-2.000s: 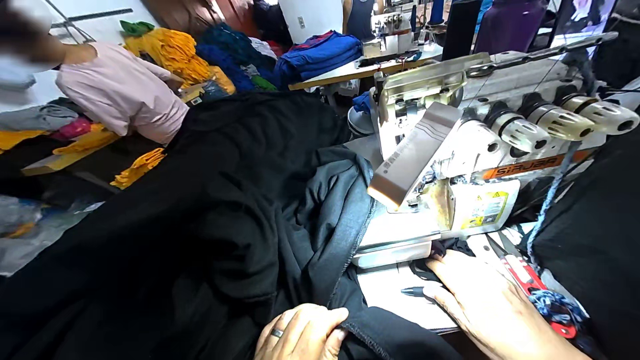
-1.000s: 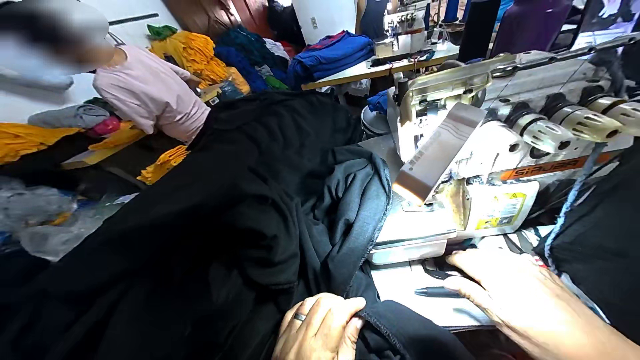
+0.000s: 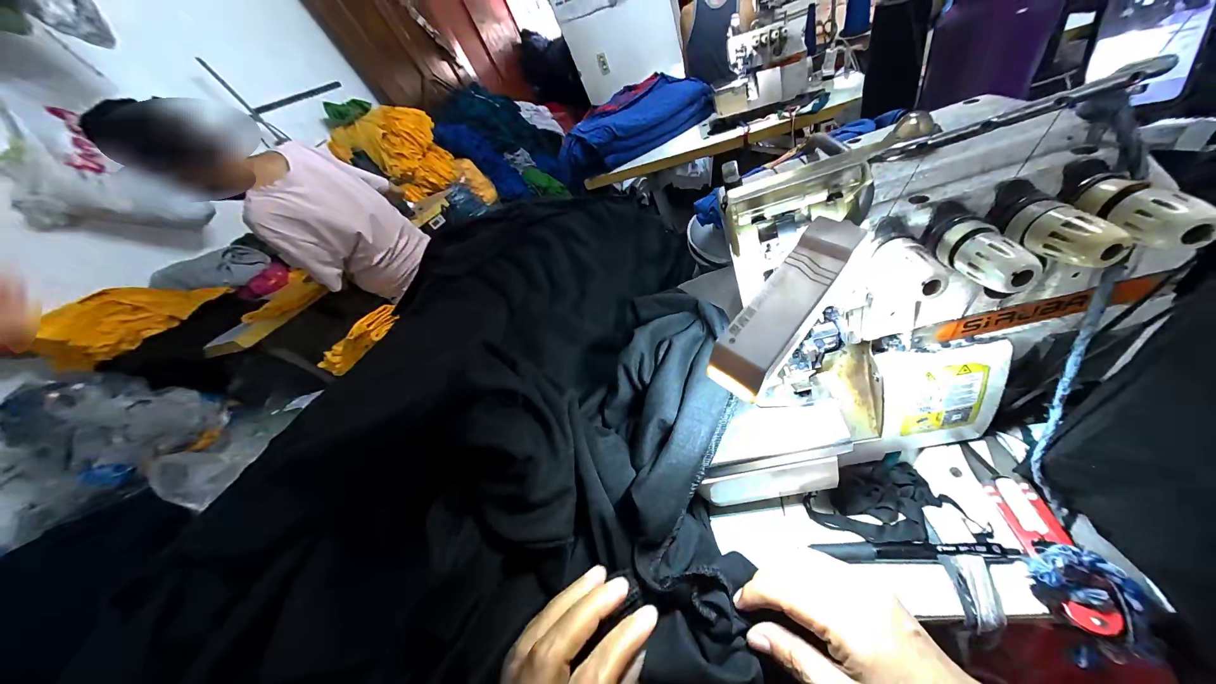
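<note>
A large black fabric garment (image 3: 475,418) with an overlocked seam spreads from the left up to the Siruba overlock sewing machine (image 3: 950,275). At the bottom centre, my left hand (image 3: 584,632) has its fingers on the black cloth, fingertips at a fold near the seam. Close by on the right, my right hand (image 3: 841,617) touches the same cloth with thumb and fingertips, seemingly pinching its edge. Part of the cloth lies beside the machine's front plate (image 3: 769,475), under a grey tilted lamp-like bar (image 3: 788,309).
On the machine table are black fabric scraps (image 3: 883,499), a black pen (image 3: 912,551), red-handled snips (image 3: 1031,513) and tangled blue thread (image 3: 1088,575). A person in a pink shirt (image 3: 332,214) works at the left. Blue folded cloth (image 3: 636,123) lies on a table behind.
My right hand has left the table area by the scraps and moved down and left to the cloth, beside my left hand. The ring finger of my left hand is no longer plainly visible.
</note>
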